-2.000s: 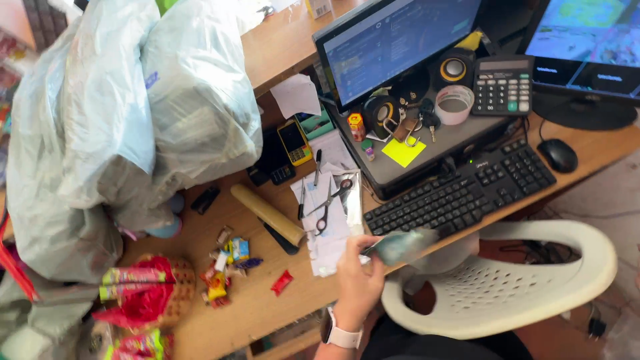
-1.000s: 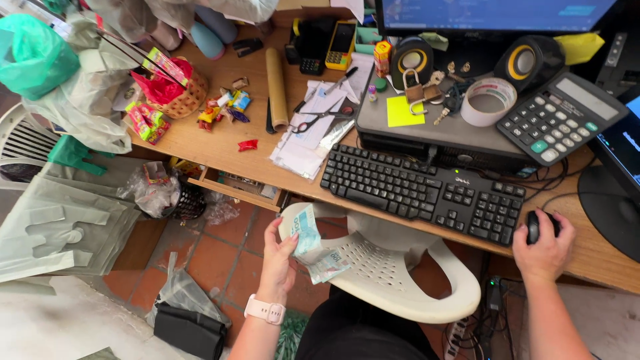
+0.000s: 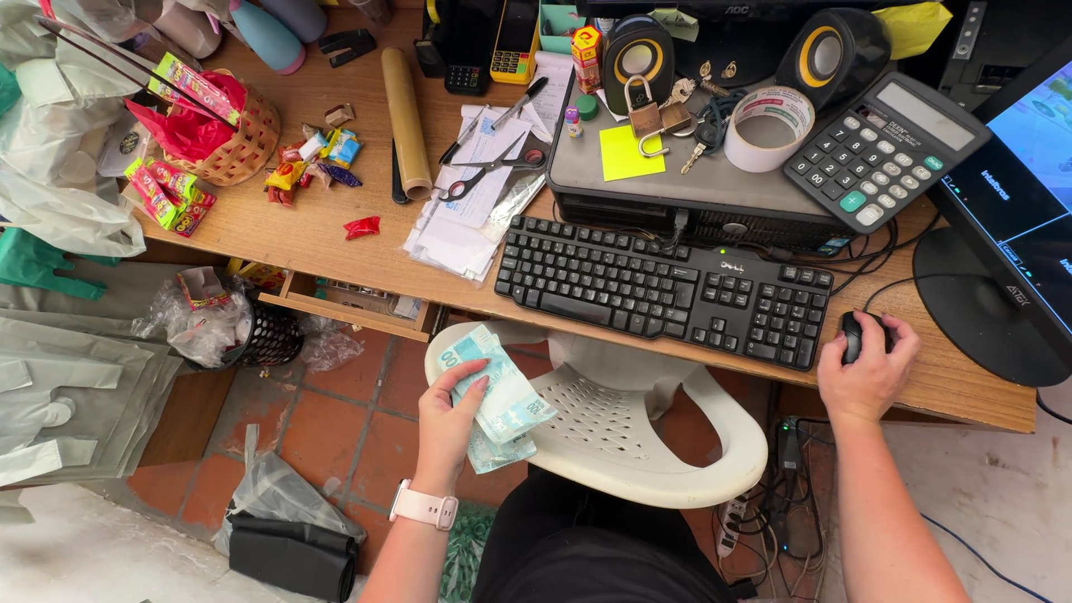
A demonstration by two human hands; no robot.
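My left hand, with a pale watch strap at its wrist, grips folded light-blue banknotes between thumb and fingers, above a white plastic chair. My right hand rests over a black computer mouse at the desk's right side, fingers around it. Left of that hand lies a black keyboard. Behind the keyboard is a black computer case bearing a calculator, a roll of tape, padlocks with keys and a yellow sticky note.
Scissors and pens lie on papers, beside a cardboard tube. Wrapped candies and a wicker basket are further left. A drawer stands partly open below the desk edge. A monitor stands at right.
Two seconds ago only my left hand showed, with a blurred bluish item. My right hand has since come into view on the mouse. The view has shifted markedly.
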